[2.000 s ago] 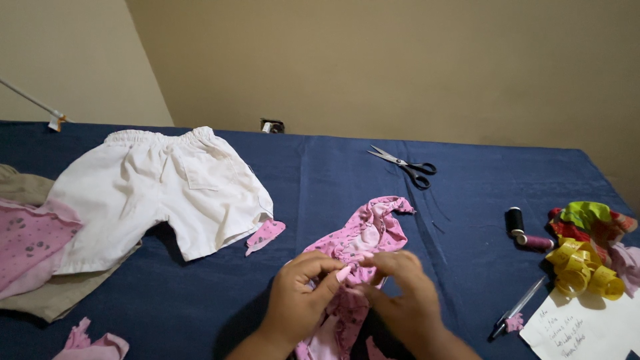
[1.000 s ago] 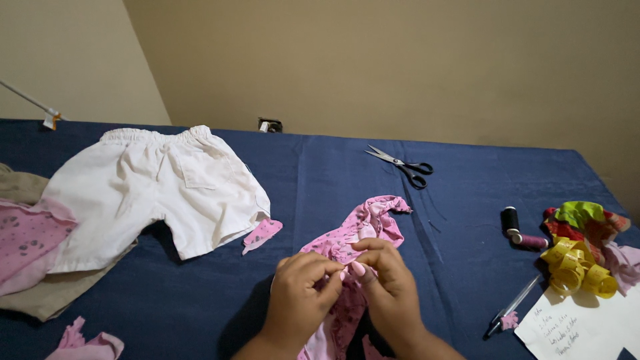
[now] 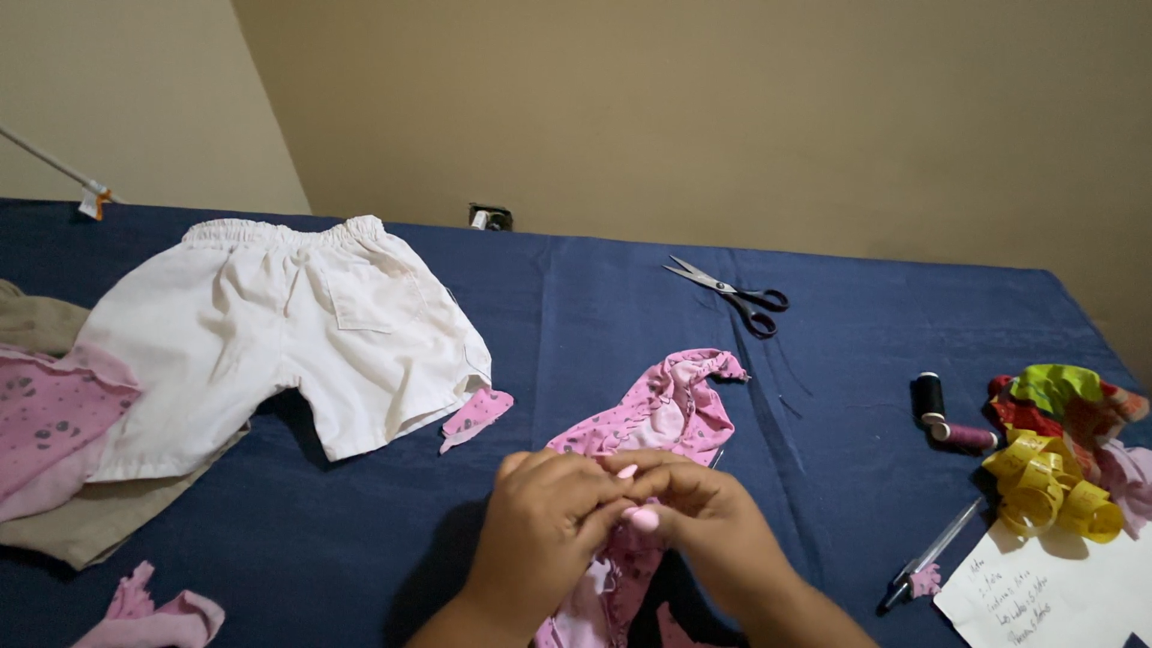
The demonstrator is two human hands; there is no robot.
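Note:
My left hand [image 3: 549, 517] and my right hand [image 3: 697, 517] meet at the lower middle of the head view, thumbs and fingertips pinched together over a pink fabric piece with dark print [image 3: 661, 405]. The cloth is gathered and curls away beyond my fingers, and more of it hangs below them. Whatever lies between the fingertips is too small or hidden to tell. Beyond the cloth lie scissors with black handles [image 3: 731, 292], their blades parted. White shorts with an elastic waist [image 3: 279, 342] are spread out on the left, a small pink scrap [image 3: 477, 417] at one leg hem.
On the dark blue tablecloth [image 3: 576, 306], black thread [image 3: 928, 398] and purple thread [image 3: 965, 437] lie at right, near a yellow tape measure [image 3: 1035, 486], colourful fabric [image 3: 1062, 391], a pen [image 3: 931, 553] and handwritten paper [image 3: 1044, 585]. Pink cloth [image 3: 63, 423] and khaki cloth [image 3: 153, 508] lie left.
Both hands stay together over the pink fabric while the fingers shift their pinch. The scissors, shorts and thread spools keep their places.

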